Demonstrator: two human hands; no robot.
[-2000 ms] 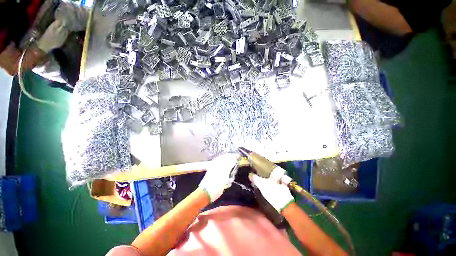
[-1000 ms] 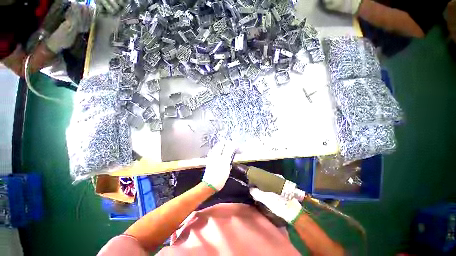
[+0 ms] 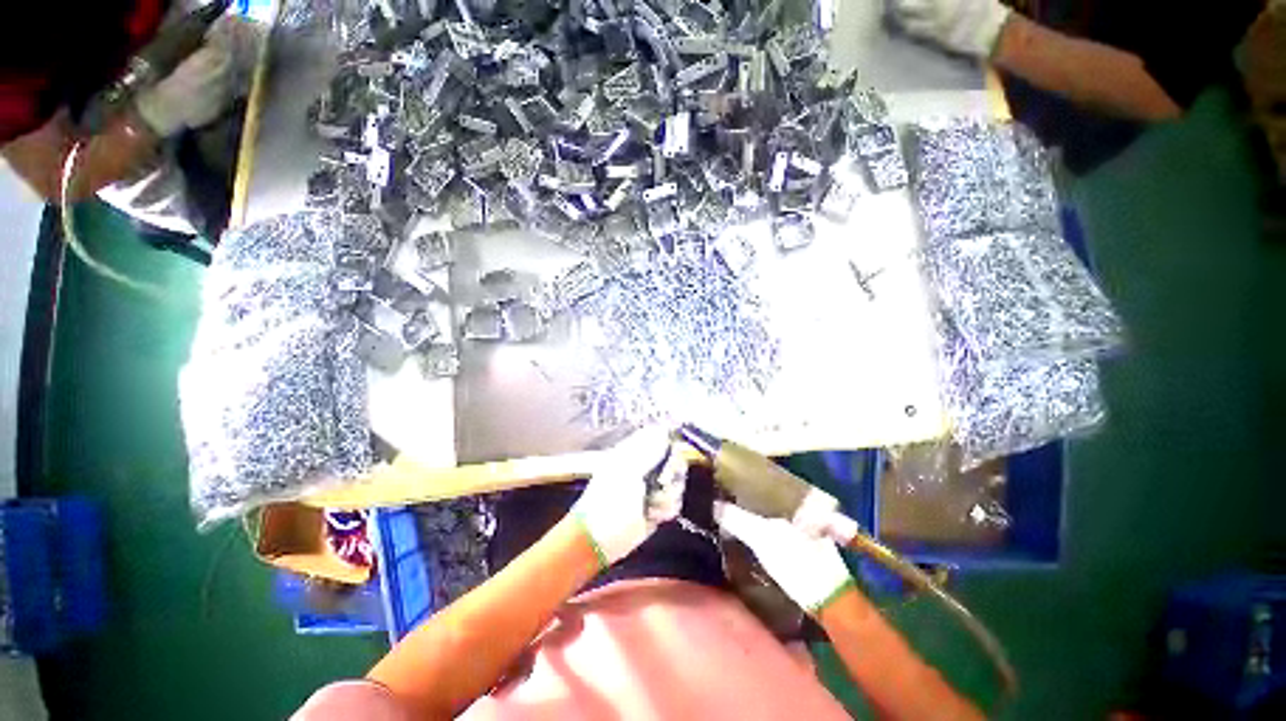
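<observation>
My right hand [image 3: 793, 554], in a white glove with a green cuff, is closed around the air tool [image 3: 762, 482] just below the near table edge. The tool's dark nose points up and left. My left hand [image 3: 631, 496], gloved the same way, holds a small dark metal part [image 3: 657, 479] beside the nose; the fingers hide most of it. Loose silver-blue pins [image 3: 677, 331] lie on the table in front of my hands. A big heap of metal brackets [image 3: 564, 113] lies behind them.
Bags of pins lie at the left [image 3: 275, 359] and right [image 3: 1008, 282] table edges. A small T-shaped tool [image 3: 863, 279] lies right of the pins. Blue crates [image 3: 1044, 500] and a cardboard box [image 3: 299, 541] are below the edge. Gloved hands of other people show at upper left and right.
My left hand has come back from the near edge of the pins to the tool's nose, with a small dark part now showing in it. The tool has moved slightly up and its nose is higher.
</observation>
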